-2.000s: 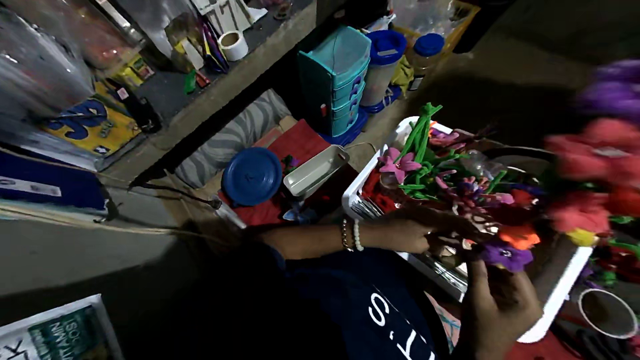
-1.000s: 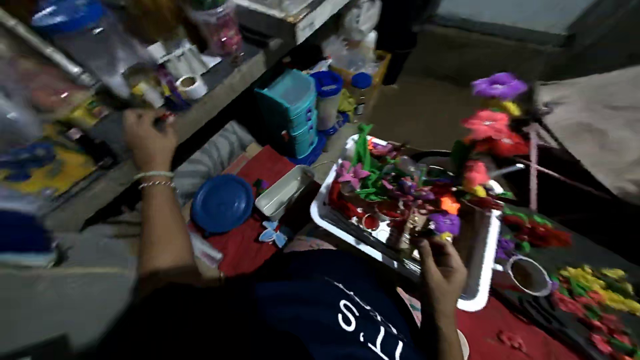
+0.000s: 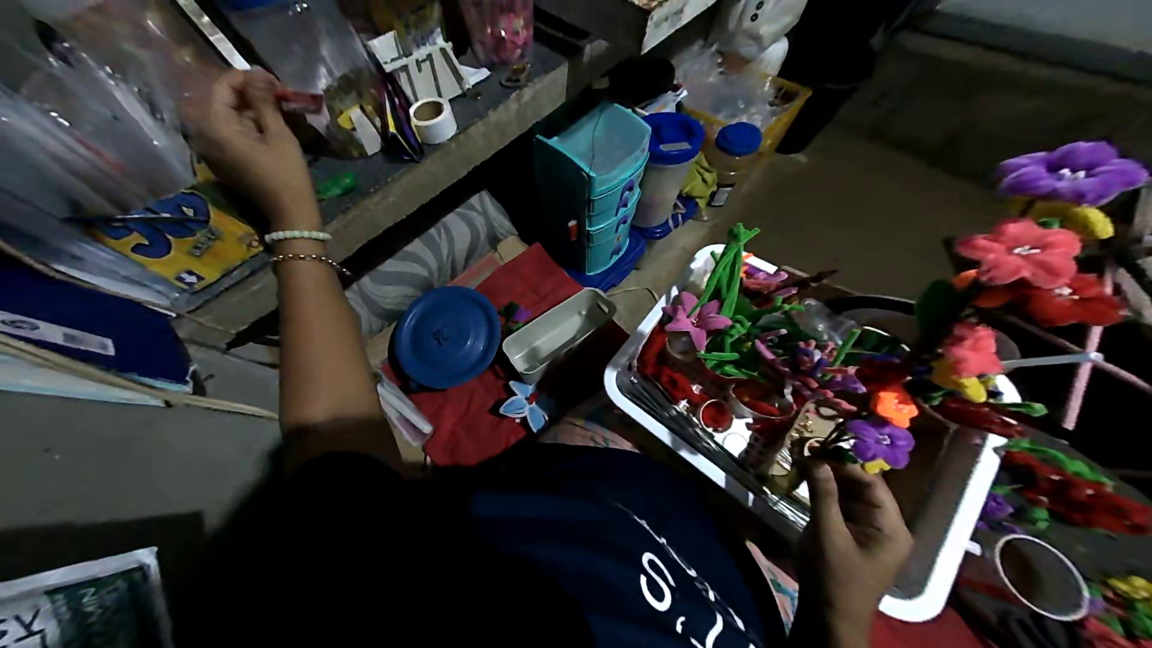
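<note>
My left hand (image 3: pixel 247 135), with two bracelets at the wrist, is raised over the shelf at the upper left and grips a small red item (image 3: pixel 299 101) that I cannot name. Between the thumb and fingers of my right hand (image 3: pixel 850 522) is the stem of a small bunch of fuzzy flowers, a purple one (image 3: pixel 880 443) lowest and an orange one (image 3: pixel 894 407) above it. This hand is over the near side of a white plastic tray (image 3: pixel 936 576). Green fuzzy stems (image 3: pixel 731 288), a pink flower (image 3: pixel 696 319) and small red-filled cups (image 3: pixel 715 415) lie in the tray.
A concrete shelf (image 3: pixel 504 117) holds a tape roll (image 3: pixel 434 121) and plastic bags. Below stand a teal drawer unit (image 3: pixel 589 193) and blue-lidded jars (image 3: pixel 670 153). A blue round lid (image 3: pixel 447 337) and an oblong container (image 3: pixel 558 335) lie on red cloth. Tall flowers (image 3: pixel 1026 256) rise at the right.
My left hand has gone from the tray to the shelf at the upper left and now grips a red item. My right hand remains by the purple flower.
</note>
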